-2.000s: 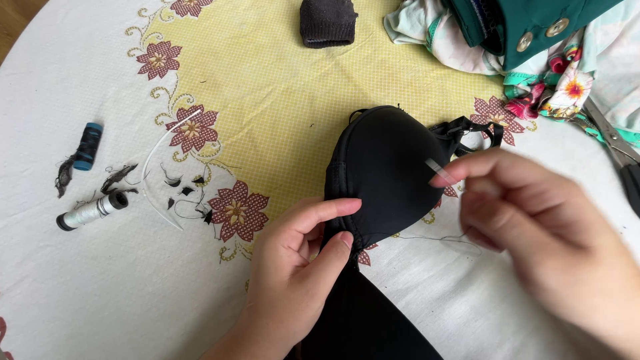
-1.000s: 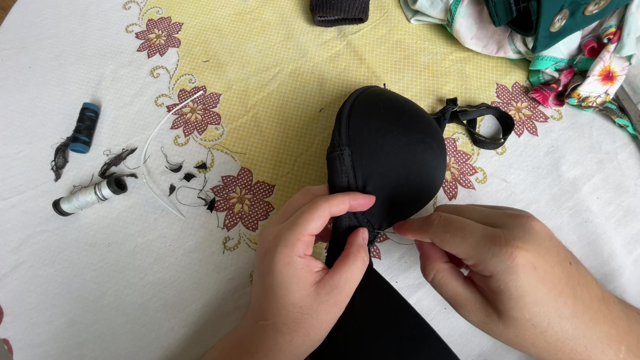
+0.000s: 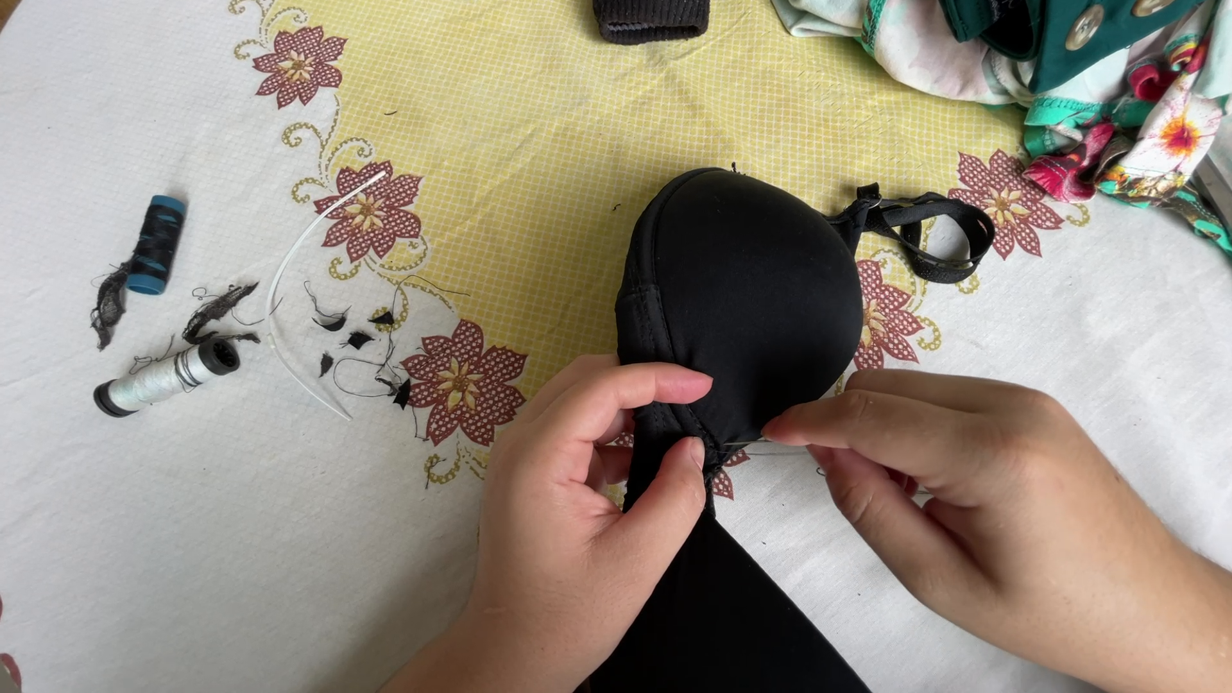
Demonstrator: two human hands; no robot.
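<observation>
A black bra (image 3: pixel 760 279) lies on the patterned tablecloth, its molded cup facing up and its looped strap (image 3: pixel 938 226) to the right. My left hand (image 3: pixel 597 520) pinches the fabric at the cup's lower left edge between thumb and forefinger. Just right of it, my right hand (image 3: pixel 972 481) holds a thin sewing needle (image 3: pixel 746 443) by its end, with the other end at the seam near my left thumb. A thread seems to trail behind the right fingers. The black band runs down below both hands, partly hidden by the left one.
To the left lie a dark thread spool (image 3: pixel 156 245), a white thread spool (image 3: pixel 168 377), a curved white plastic strip (image 3: pixel 279 279) and black fabric scraps (image 3: pixel 359 340). A dark ribbed knit piece (image 3: pixel 652 19) lies at the top. Floral fabric (image 3: pixel 1169 135) and a green buttoned garment (image 3: pixel 1088 38) are heaped upper right.
Two seconds ago my right hand was raised over the cup's right side; it has come down to the lower edge seam. My left hand keeps its hold on the bra.
</observation>
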